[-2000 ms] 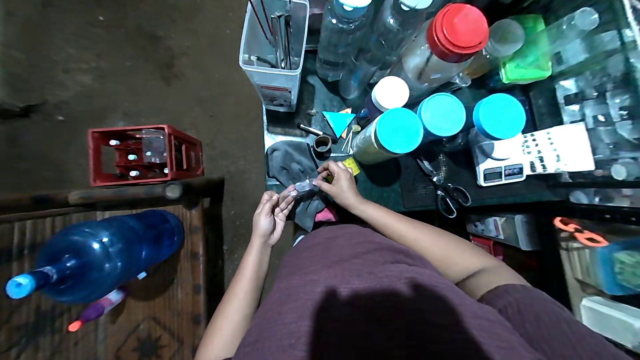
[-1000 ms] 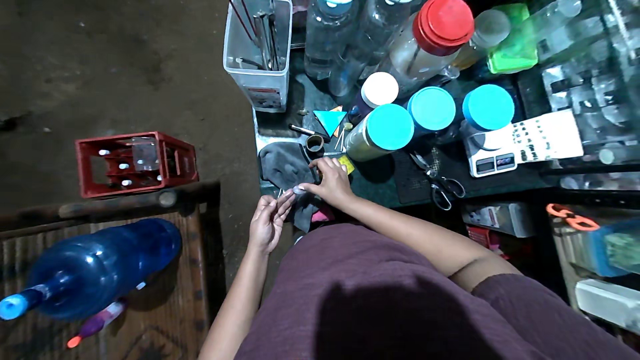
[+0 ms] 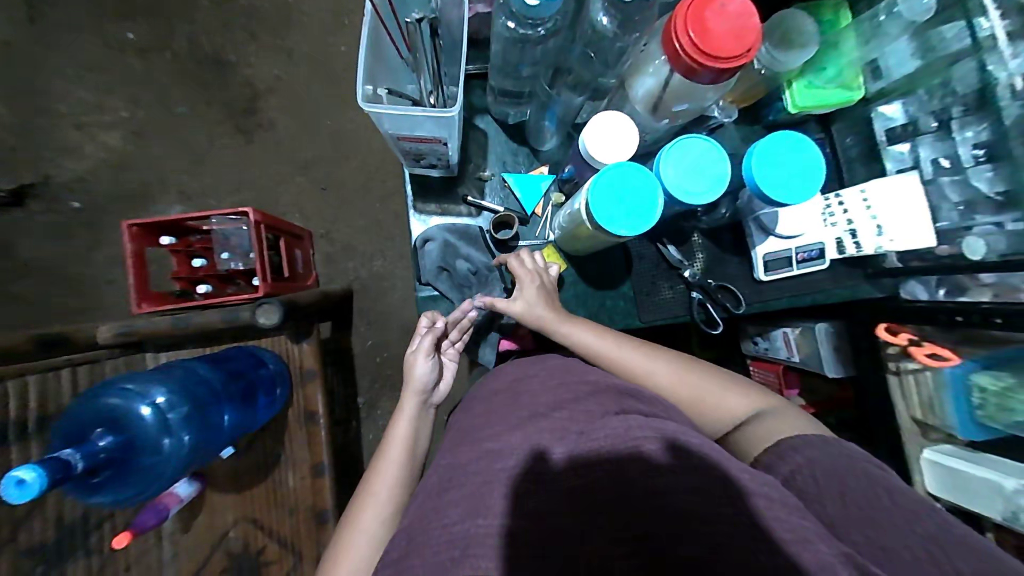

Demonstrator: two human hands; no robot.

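Note:
My left hand [image 3: 436, 352] is palm up at the counter's near edge, its fingertips meeting the thumb of my right hand [image 3: 526, 292]. Something small and pale may lie between the fingertips, too small to make out. A grey cloth [image 3: 458, 260] lies just beyond both hands. Past my right fingers are a small dark round cup [image 3: 504, 226], a yellow piece [image 3: 554, 257], a turquoise triangle [image 3: 530, 190] and a dark-handled tool [image 3: 485, 204]. A jar with a turquoise lid [image 3: 626, 200] stands to the right of them.
Steel scissors [image 3: 704, 292] and a digital scale [image 3: 788, 254] lie to the right. A clear plastic bin [image 3: 416, 132] holds long thin tools. Tall bottles and a red-lidded jar [image 3: 712, 36] stand behind. At left are a red crate [image 3: 192, 300] and a large blue water bottle [image 3: 160, 424].
My hands stay together near the cloth. The small clear or pale piece seen between them two seconds ago shows less plainly now, and my left fingers have shifted slightly.

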